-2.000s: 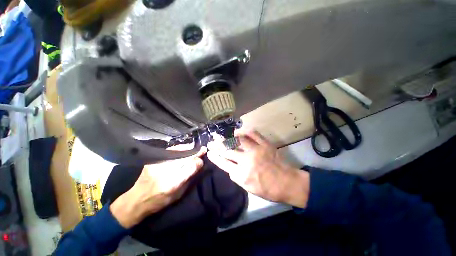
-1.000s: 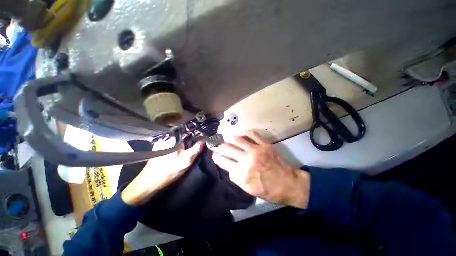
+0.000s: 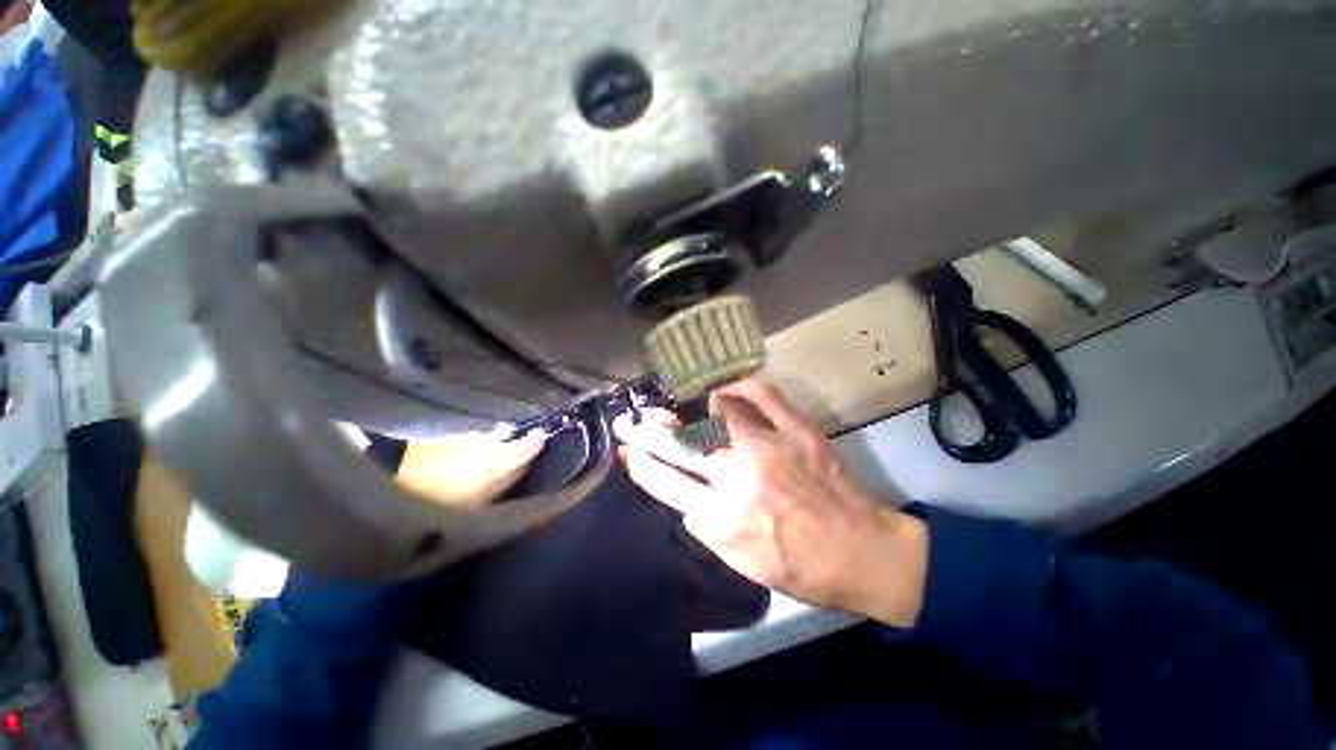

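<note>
Dark cloth (image 3: 586, 601) lies under the needle area and hangs over the table's front edge. The presser foot and needle area (image 3: 630, 403) is partly hidden by the machine head and fingers. My left hand (image 3: 469, 466) is at the cloth left of the needle, partly covered by the machine's curved guard; its grip is hard to see. My right hand (image 3: 784, 506) rests on the cloth just right of the needle, fingers bent, fingertips by a small ribbed part (image 3: 703, 434). The ribbed tension knob (image 3: 706, 347) is above it.
The grey machine arm (image 3: 1026, 132) spans the top. Black-handled shears (image 3: 1004, 381) and a white stick (image 3: 1055, 273) lie right of the needle. A flat black piece (image 3: 110, 550) and brown cardboard (image 3: 176, 586) are at left. Blue cloth (image 3: 37, 161) shows upper left.
The view has shifted, so the machine head sits differently and its guard now covers part of my left hand. My left hand lies farther left of the needle. My right hand stays beside the needle.
</note>
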